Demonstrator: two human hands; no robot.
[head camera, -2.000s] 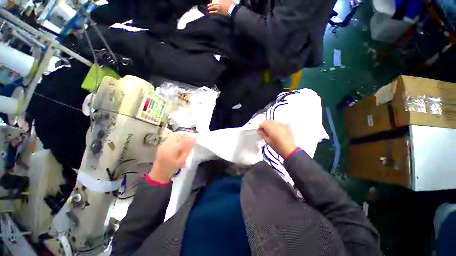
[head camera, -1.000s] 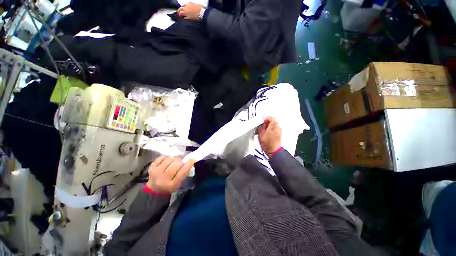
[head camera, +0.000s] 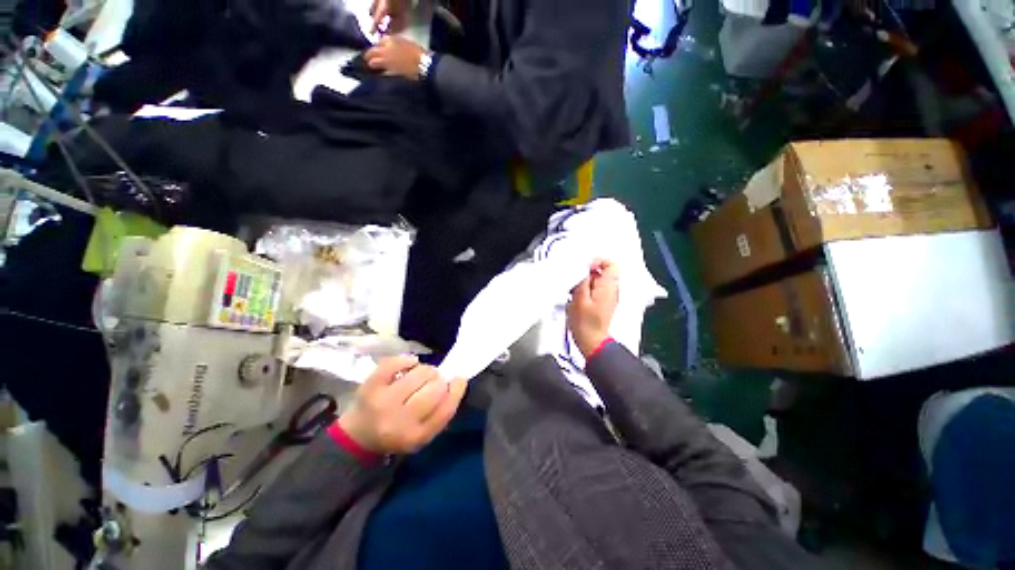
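Observation:
A white fabric piece is stretched between my two hands above my lap. My left hand pinches its lower left end, beside the machine table. My right hand pinches its upper right end. White garment pieces with dark lines lie bundled behind and under my right hand, hanging over my right thigh. The fingertips are partly hidden by the cloth.
The lockstitch machine stands at left, with large black-handled scissors and a clear plastic bag beside it. Black fabric lies beyond. Another person's dark sleeve is at the top. Cardboard boxes stand at right.
The view has shifted, so the machine and boxes sit farther left. The fabric between my hands has turned from nearly level to slanting, with my left hand lower and nearer my body.

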